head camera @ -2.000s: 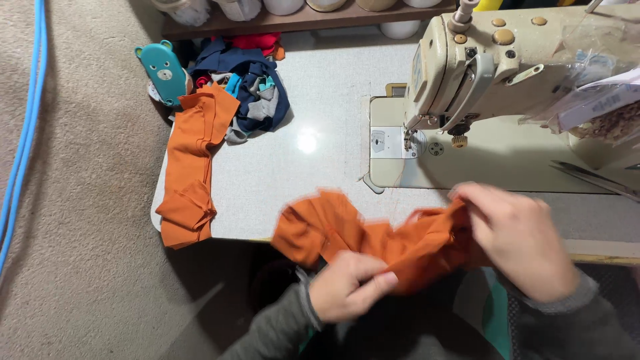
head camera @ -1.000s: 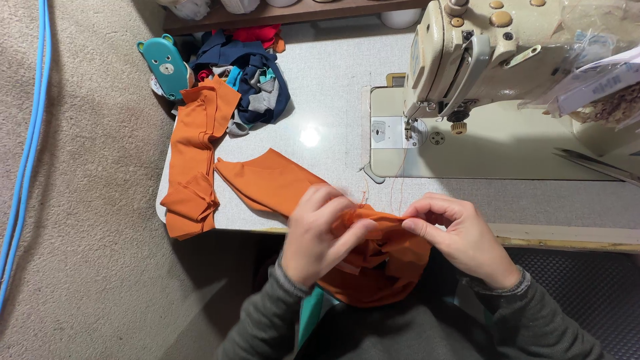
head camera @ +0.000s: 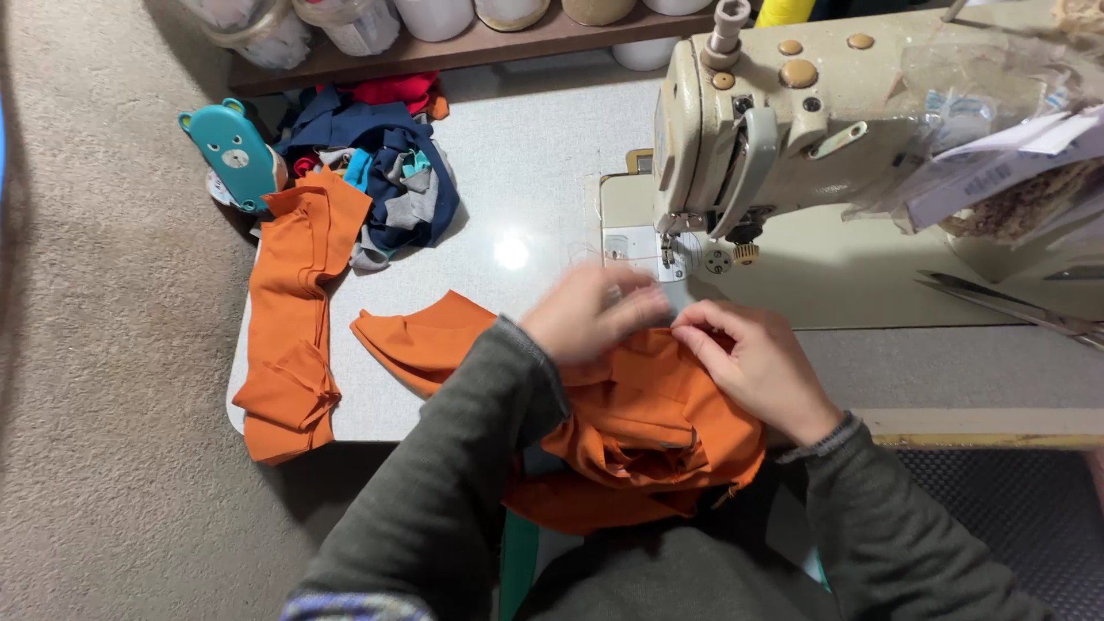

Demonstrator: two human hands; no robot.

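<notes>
Orange fabric (head camera: pixel 655 397) lies bunched over the table's front edge, one flap reaching left across the tabletop. My right hand (head camera: pixel 742 354) pinches its upper edge between thumb and fingers. Blurred by motion, my left hand (head camera: pixel 595 315) is over the upper left part of the fabric; whether it grips anything cannot be told. Just beyond both hands is the presser foot (head camera: pixel 667 250) of a sewing machine (head camera: pixel 776 112), with a thin thread beside it. A folded stack of orange fabric pieces (head camera: pixel 289 319) hangs over the table's left corner.
Mixed fabric scraps (head camera: pixel 388 172) and a teal bear-faced case (head camera: pixel 231 155) occupy the back left. Tubs stand on a brown shelf (head camera: pixel 517 39) behind. Scissors (head camera: pixel 1009 302) lie on the machine bed at right, under plastic-wrapped papers (head camera: pixel 1000 164).
My left hand has moved from the fabric's near part up toward the machine's needle area. My right hand keeps its pinch on the edge since one second ago. The orange fabric is more spread out.
</notes>
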